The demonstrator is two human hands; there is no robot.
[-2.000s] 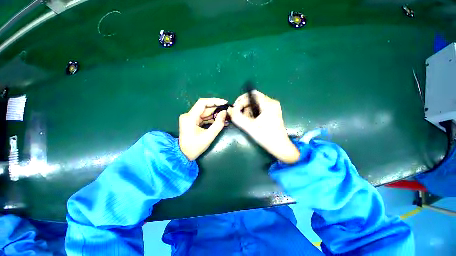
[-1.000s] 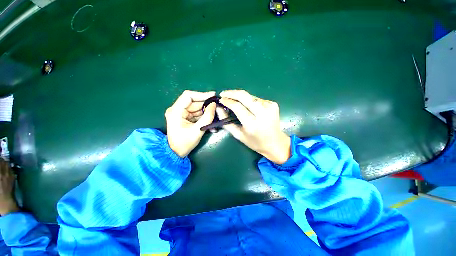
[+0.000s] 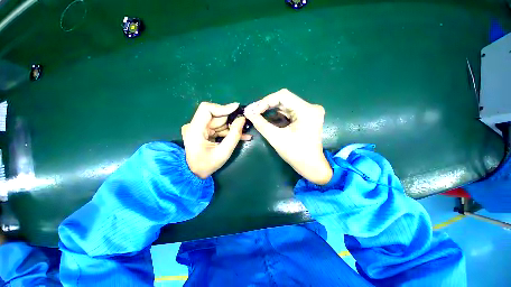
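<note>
A small round black unit (image 3: 238,117) is held above the green surface, mostly hidden by fingers. My left hand (image 3: 210,137) grips it between thumb and fingertips. My right hand (image 3: 291,132) touches the unit's right side with thumb and index fingertips pinched together. A dark shape shows within the curl of my right hand; whether it is the slim black tool cannot be told. Anything tiny between the right fingertips is too small to tell.
Black discs with yellowish centres lie on the dark green belt (image 3: 358,73), one at upper left (image 3: 132,27). A thin pale ring (image 3: 73,15) lies beyond it. A grey box (image 3: 496,84) stands at right. White papers and another person's blue sleeve (image 3: 28,262) show at left.
The discs and ring on the belt have shifted left and towards the upper edge. The black stick seen across my fingers a second ago no longer shows clearly. My right fingers have drawn into a pinch.
</note>
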